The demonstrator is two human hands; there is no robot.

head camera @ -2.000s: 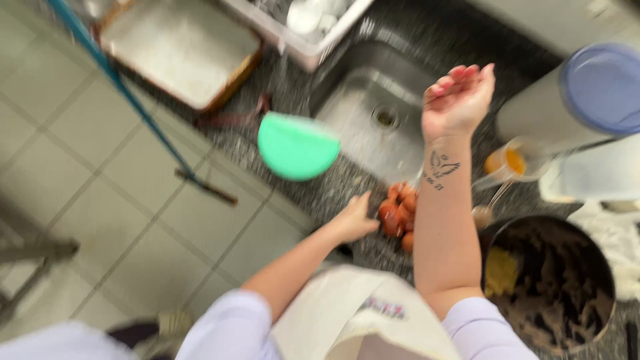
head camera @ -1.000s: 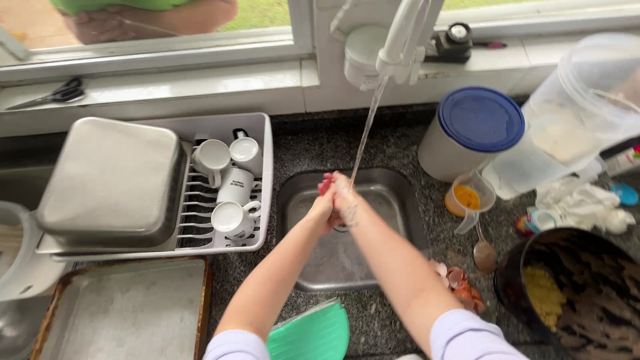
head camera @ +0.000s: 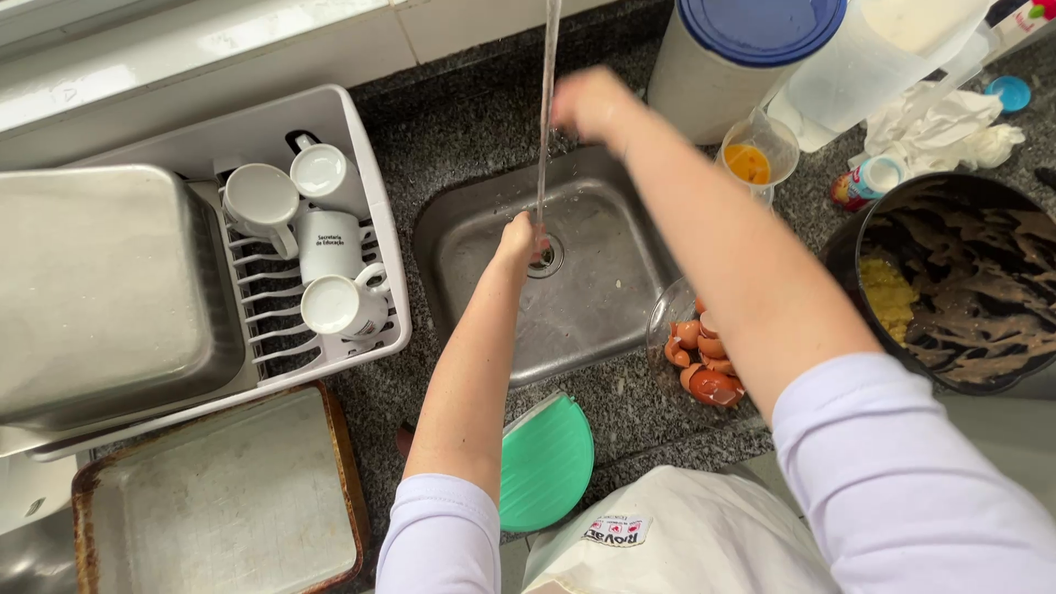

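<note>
My left hand (head camera: 521,239) is under a running stream of water (head camera: 545,107), over the drain of the steel sink (head camera: 610,322); its fingers are partly hidden and nothing shows in it. My right hand (head camera: 596,103), blurred, is raised just right of the stream, near the sink's back edge, with no object visible in it. Broken brown eggshells (head camera: 709,363) lie by a clear bowl right of the sink. A green plastic item (head camera: 549,466) with a ridged surface lies at the sink's front edge, beside my left forearm.
A white dish rack (head camera: 371,173) with several mugs and a metal pan (head camera: 99,289) stands left, above a rusty-edged baking tray (head camera: 223,495). At right are a blue-lidded container (head camera: 701,91), a measuring cup of orange liquid (head camera: 759,157) and a dark pot (head camera: 973,280) with yellow and brown contents.
Two seconds ago my hands were apart, away from the water; one second ago they were together under the stream. Now my right hand has moved away to the right and back.
</note>
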